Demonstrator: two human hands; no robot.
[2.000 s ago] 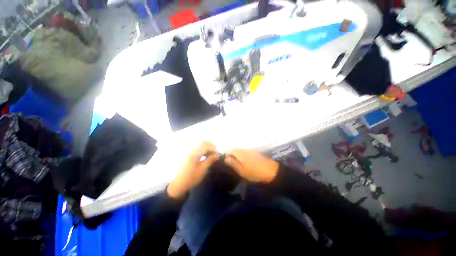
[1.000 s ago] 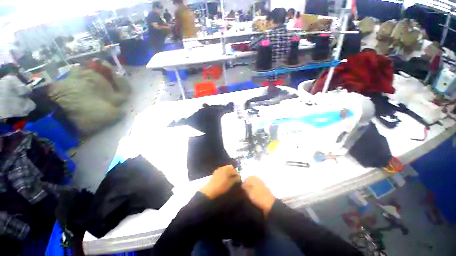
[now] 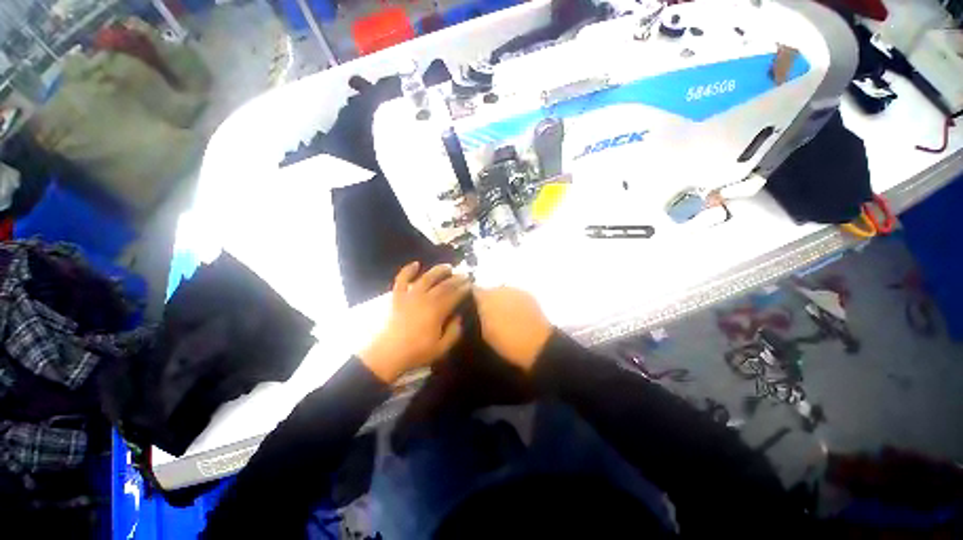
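My left hand and my right hand are side by side just in front of the needle area of the white sewing machine. Both hold a dark cloth piece between them; it hangs over the table's front edge. The fingertips at the needle are partly washed out by glare. More black pieces lie left of and behind the needle. A pile of black cut pieces lies at the table's left end.
Scissors with orange-red and yellow handles lie at the right edge beside black cloth. A slim dark tool lies on the machine bed. A plaid heap and a blue bin are at left, below table height.
My hands have moved forward to the needle area with the dark cloth, from the table's front edge. The head view has tilted down again after looking up across the room.
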